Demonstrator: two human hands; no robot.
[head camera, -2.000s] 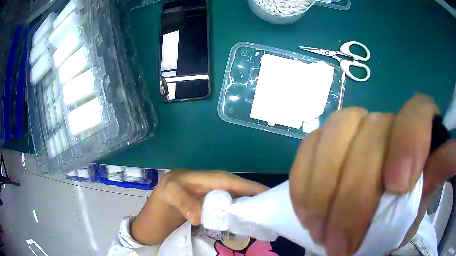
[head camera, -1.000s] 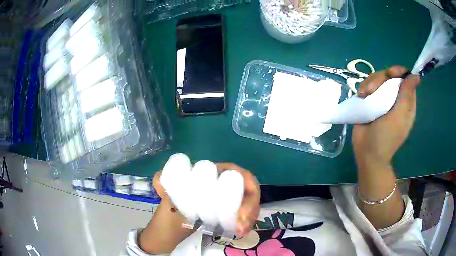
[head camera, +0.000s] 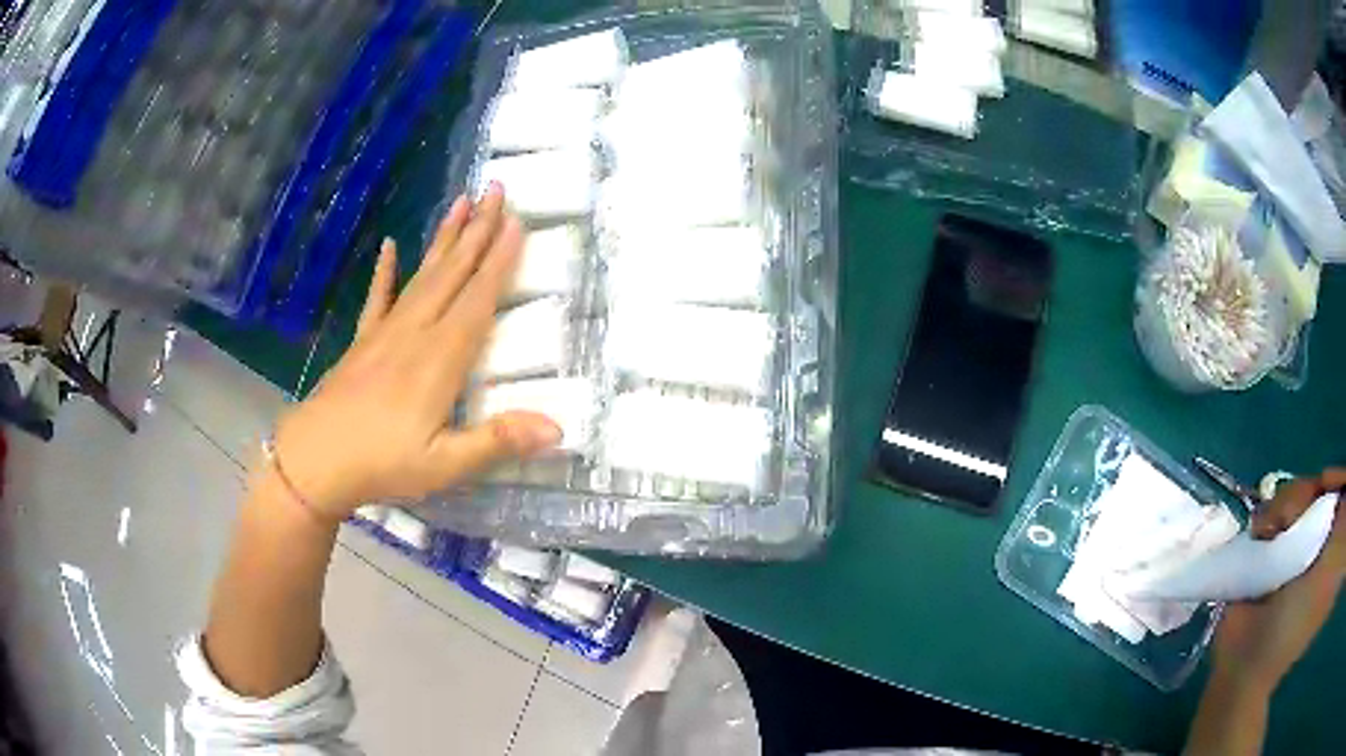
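The clear blister tray (head camera: 679, 529) at the left of the bench holds two columns of white plastic housings (head camera: 687, 347). My left hand (head camera: 399, 392) lies spread over the tray's left column, fingers apart, holding nothing visible. My right hand (head camera: 1277, 613), partly cut off by the right edge, holds the white piping bag (head camera: 1255, 569). The bag's tip is at the white wiping paper (head camera: 1137, 539) in the small clear plastic box (head camera: 1041, 547). The bag's far end is out of the picture.
A black smartphone (head camera: 967, 362) lies right of the tray. A tub of cotton swabs (head camera: 1213, 310) stands at the right. Scissors (head camera: 1225, 476) are partly hidden by my right hand. Spare white parts (head camera: 945, 74) lie at the back. Blue trays (head camera: 318, 192) stand left; another (head camera: 591, 628) is below the bench.
The view has swung left. My left hand held three white housings and is now over the tray without them. The bag has moved from the housings to the paper, still in my right hand.
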